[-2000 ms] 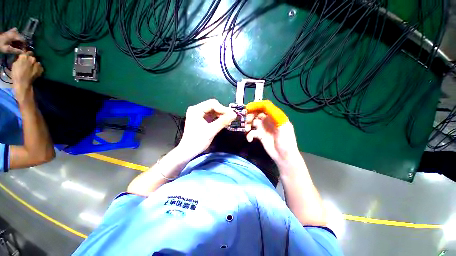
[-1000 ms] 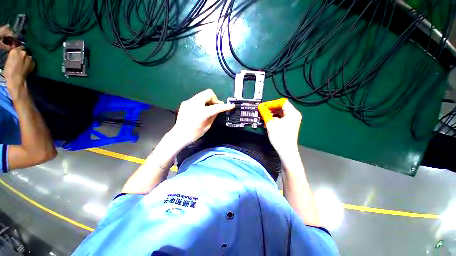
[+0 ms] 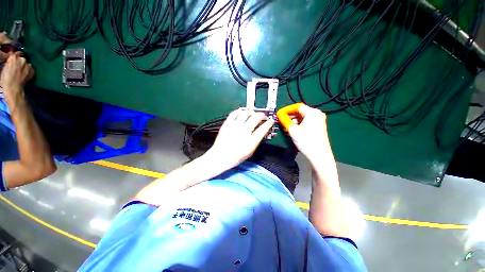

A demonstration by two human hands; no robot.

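A silver-grey connector housing lies at the near edge of the green bench, its open rectangular window pointing away from me. My left hand lies over its slotted near end and hides most of it, fingertips at the right side of the slots. Whether those fingers pinch a small part cannot be seen. My right hand is just right of the housing, closed on the orange-handled tool. The tool's jaws are hidden or too small to make out.
Black cables loop across the green bench. Another grey housing lies to the left, near another person's hands. A blue stool stands below the bench. A dark cable bundle hangs at the edge over my lap.
My left hand has moved right, from the housing's left edge to over its slotted end. My right hand has shifted slightly right and down, still holding the orange-handled tool.
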